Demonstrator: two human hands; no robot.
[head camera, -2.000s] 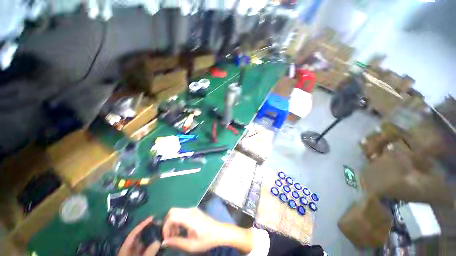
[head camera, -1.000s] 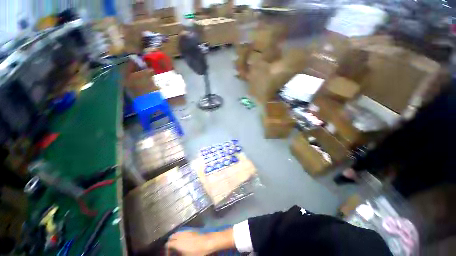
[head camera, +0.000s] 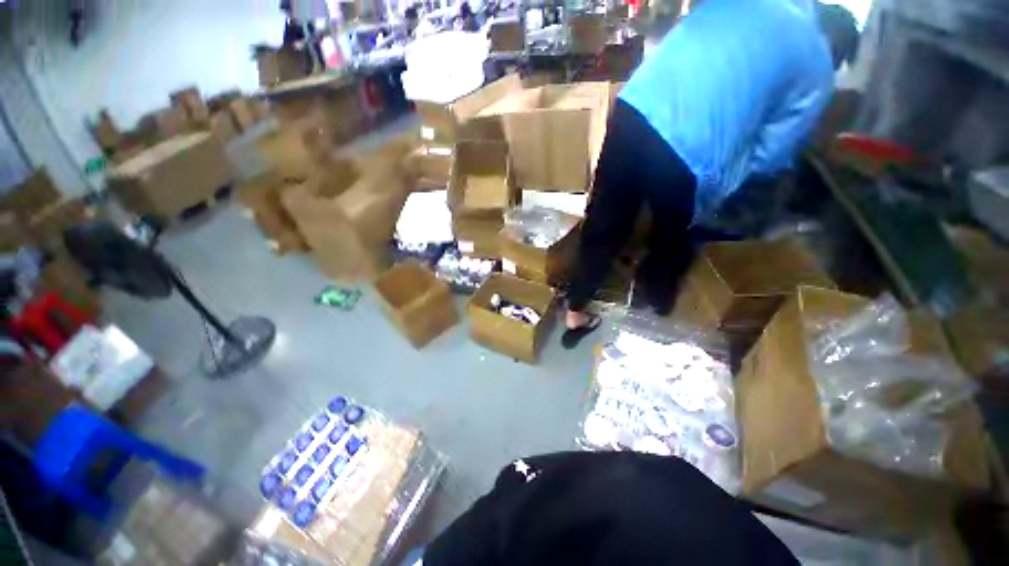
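Neither of my hands is in the picture; only my dark sleeve or clothing shows at the bottom centre. Nearest in front of me, blue-ringed discs (head camera: 315, 459) lie in rows on a floor-side carton (head camera: 389, 486) at the lower left. To the right, many white-rimmed round pieces (head camera: 655, 392) lie close together in clear plastic. A large open carton (head camera: 780, 415) beside them holds crinkled clear plastic bags (head camera: 885, 387).
A person in a blue jacket (head camera: 730, 88) bends over among open cartons (head camera: 763, 276). A small carton (head camera: 511, 321) holds pale and dark pieces. A floor fan (head camera: 238, 343), blue stool (head camera: 83, 453) and red stool (head camera: 50, 321) stand left. A green-topped bench (head camera: 896, 227) is at right.
The view has swung right, away from the green bench. My hands, one holding a black round unit earlier, have left the picture. The person in blue now shows more fully.
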